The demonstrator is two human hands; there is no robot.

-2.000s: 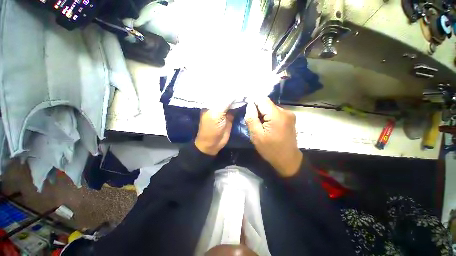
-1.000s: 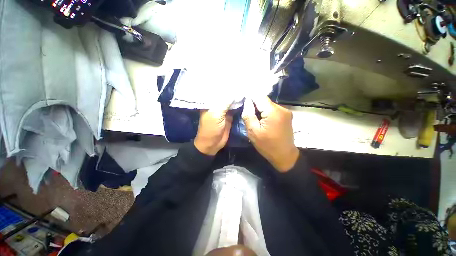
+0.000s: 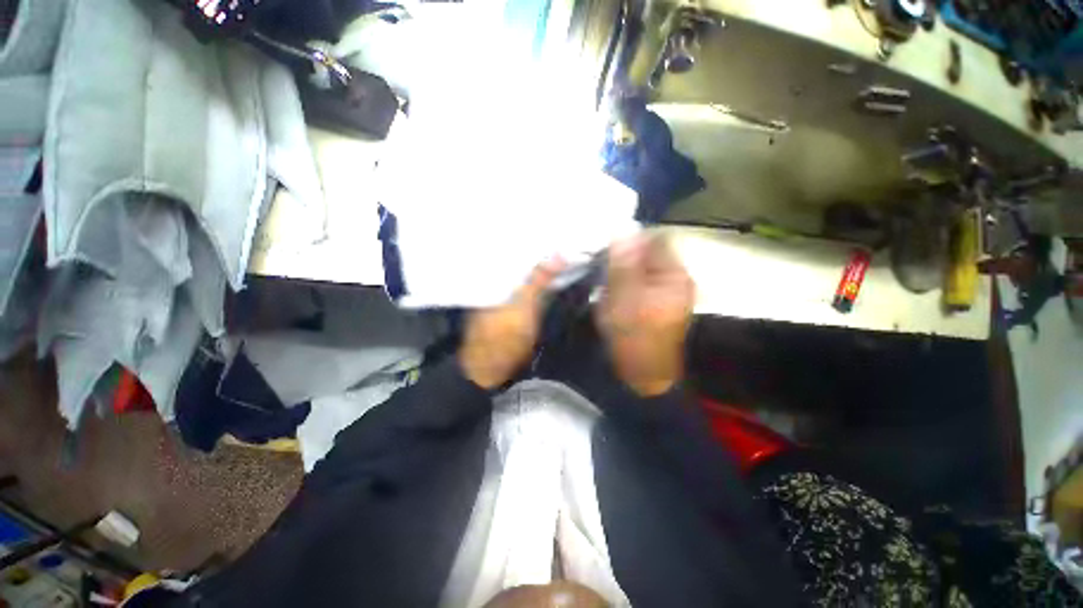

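A pale quilted panel, bleached white by the lamp, lies in front of me with its near edge at the table front. Navy fabric shows at its left edge, and more navy fabric is bunched beyond it, beside the sewing machine. My left hand pinches the panel's near edge. My right hand is blurred, close to the right of it at the panel's corner; its fingertips are unclear, so I cannot tell if it grips. The needle area is lost in glare.
The cream sewing machine stands at the right. A red lighter and a yellow-handled tool lie on the table. Grey quilted pieces hang over the table's left edge. A patterned cloth is at lower right.
The panel now reaches nearer the table's front edge and covers navy fabric seen before. My right hand has blurred and moved slightly. The view has shifted to the right.
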